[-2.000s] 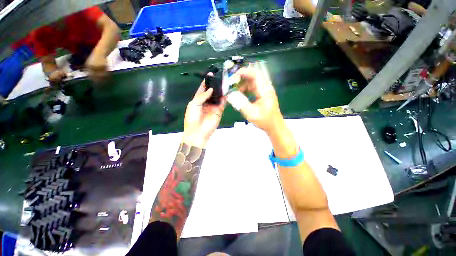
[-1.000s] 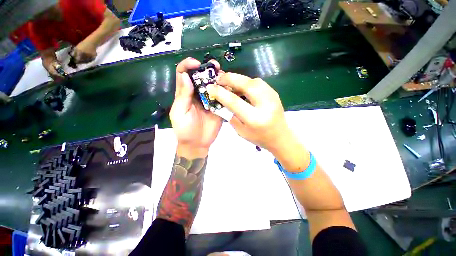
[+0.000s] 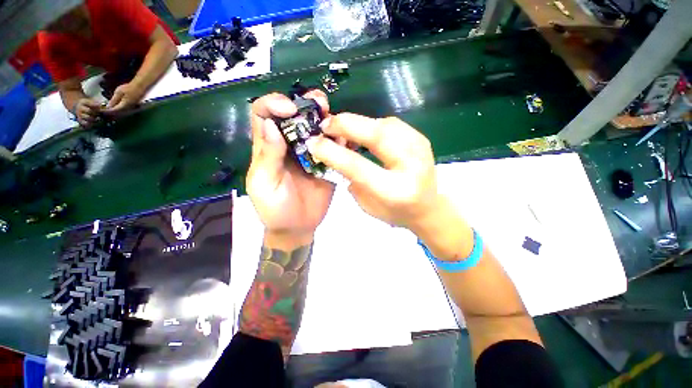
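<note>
My left hand (image 3: 284, 182), on the tattooed arm, is closed around a small black plastic housing (image 3: 306, 114) with bright parts and a circuit board inside. It holds the housing above the green belt, open side up. My right hand (image 3: 387, 167) reaches in from the right, with thumb and fingertips at the housing's right side and lower end. A blue bit shows near that end. Whether my right fingers pinch a part is hidden by the fingers. A small black square (image 3: 532, 245) lies flat on the right white sheet.
Black moulded parts (image 3: 91, 303) stand in zigzag rows on a black printed sheet (image 3: 171, 265) at left. White sheets (image 3: 357, 295) lie in front. Across the green belt (image 3: 357, 114) are a person in red (image 3: 114, 45), a blue bin (image 3: 250, 11) and a clear bag (image 3: 349, 26).
Since two seconds ago, both hands have come lower and closer, and the housing has turned to show its inside. In the last second they shifted slightly left, and my right fingertips moved slightly on the housing.
</note>
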